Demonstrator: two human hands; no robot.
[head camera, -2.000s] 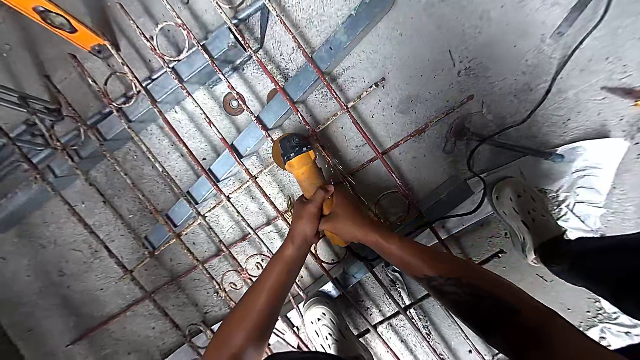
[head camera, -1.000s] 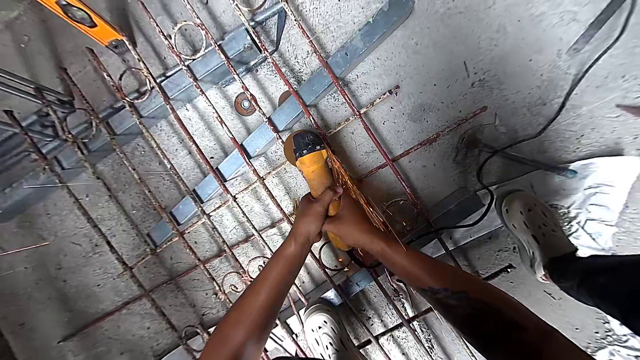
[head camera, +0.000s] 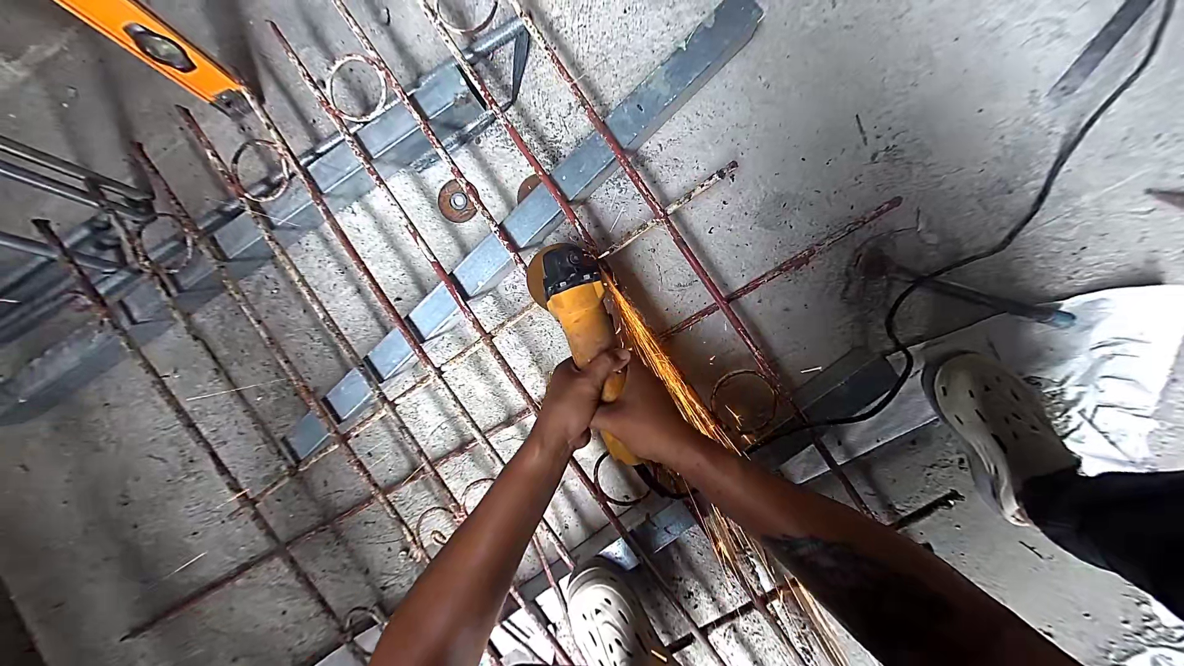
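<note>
Both of my hands grip a yellow angle grinder (head camera: 585, 319) with a black head. My left hand (head camera: 572, 400) wraps the body just behind the head, and my right hand (head camera: 649, 416) holds it slightly farther back. The grinder's disc (head camera: 541, 276) meets a rusty rod of the metal grille (head camera: 388, 305) near a crossbar; the exact contact is hidden by the head. Orange sparks (head camera: 661, 361) stream down past my right forearm. The grille has long reddish bars, crossbars and scrolled rings, and lies over grey steel profiles (head camera: 481, 264).
An orange spirit level (head camera: 139, 42) lies at upper left. Loose discs (head camera: 458, 201) rest on the concrete floor. A black cord (head camera: 1036, 208) curves down the right side near a white sheet (head camera: 1124, 370). My clog-shod feet (head camera: 994, 416) are at the lower edge and right.
The spark stream has grown brighter and longer, from faint two seconds ago to a dense orange trail. Both hands stay on the grinder at about the same place on the grille.
</note>
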